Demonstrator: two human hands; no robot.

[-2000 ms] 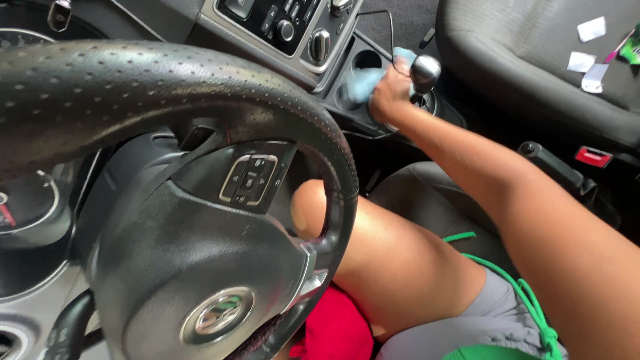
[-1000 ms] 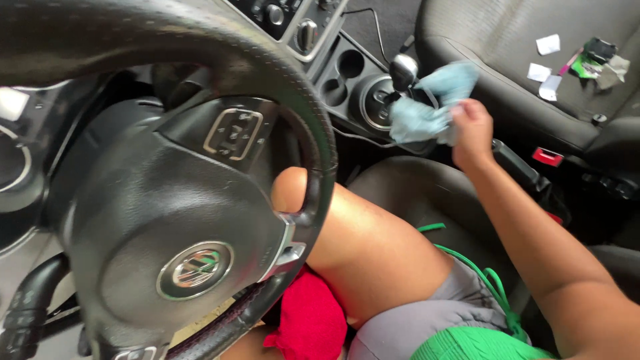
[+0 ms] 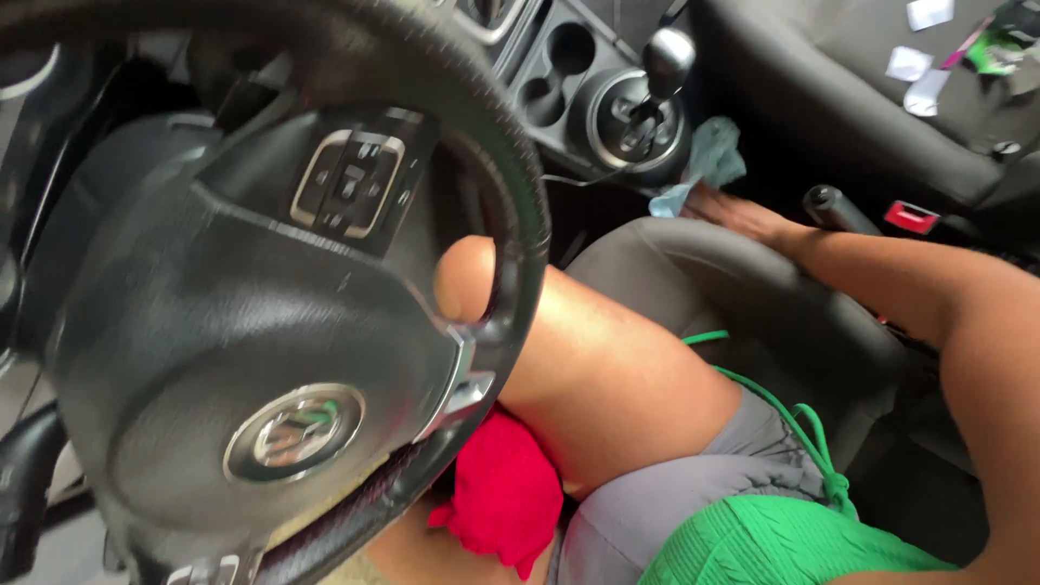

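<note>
My right hand [image 3: 735,213] is low on the centre console, between the front seats, with a light blue cloth [image 3: 715,154] under and around its fingers. The cloth lies just behind the gear lever [image 3: 668,63], whose boot ring and two cup holders [image 3: 572,49] sit ahead of it. Part of the hand is blurred and in shadow. A red cloth [image 3: 508,487] rests between my thighs, below the steering wheel [image 3: 532,244]. My left hand is not seen.
The steering wheel fills the left side. Beyond my right forearm are the handbrake lever [image 3: 841,211] and a red seat-belt buckle [image 3: 912,217]. Paper scraps [image 3: 908,63] and a green wrapper [image 3: 993,53] lie on the passenger seat [image 3: 821,73]. A thin cable [image 3: 581,179] runs beside the console.
My right hand and the blue cloth were at the gear lever and cup holders, then lifted beside the lever. Now they are lower, behind it, near the seat's edge.
</note>
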